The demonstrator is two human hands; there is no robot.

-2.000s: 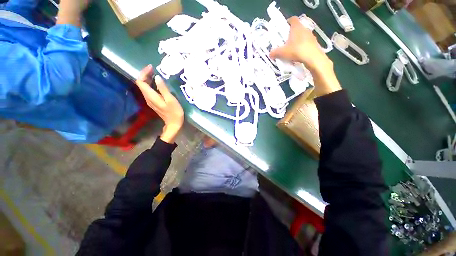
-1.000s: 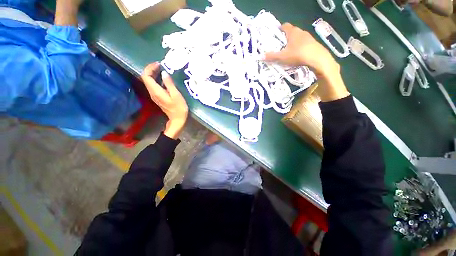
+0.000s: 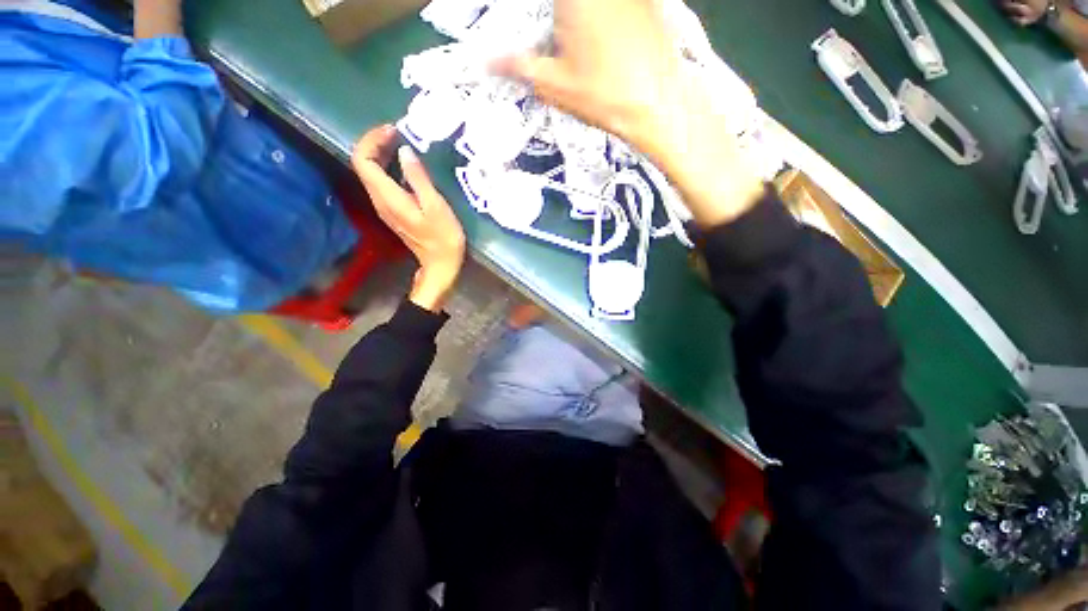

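A tangled heap of white looped plastic housings [image 3: 513, 197] lies on the green bench [image 3: 704, 370] before me. One housing hangs out of the heap toward the bench edge. My left hand [image 3: 418, 221] is at the bench edge, left of the heap, thumb and fingers apart. Its fingertips are beside a white housing's end; I see nothing held. My right hand [image 3: 609, 72] is over the heap, thumb spread from the fingers. The fingertips are near the upper picture edge, so whether it holds a housing is unclear. An open cardboard box [image 3: 841, 233] is partly behind my right sleeve.
Single white housings [image 3: 857, 81] lie at the upper right. Shiny small metal parts [image 3: 1020, 495] are heaped at the lower right. A person in blue workwear [image 3: 155, 167] is at left. Another box [image 3: 364, 18] is at the top. A person's hand [image 3: 1028, 12] shows at the upper right.
My right hand has moved left and up across the heap, uncovering more of the cardboard box. My left hand stays at the bench edge. The whole view has shifted a little.
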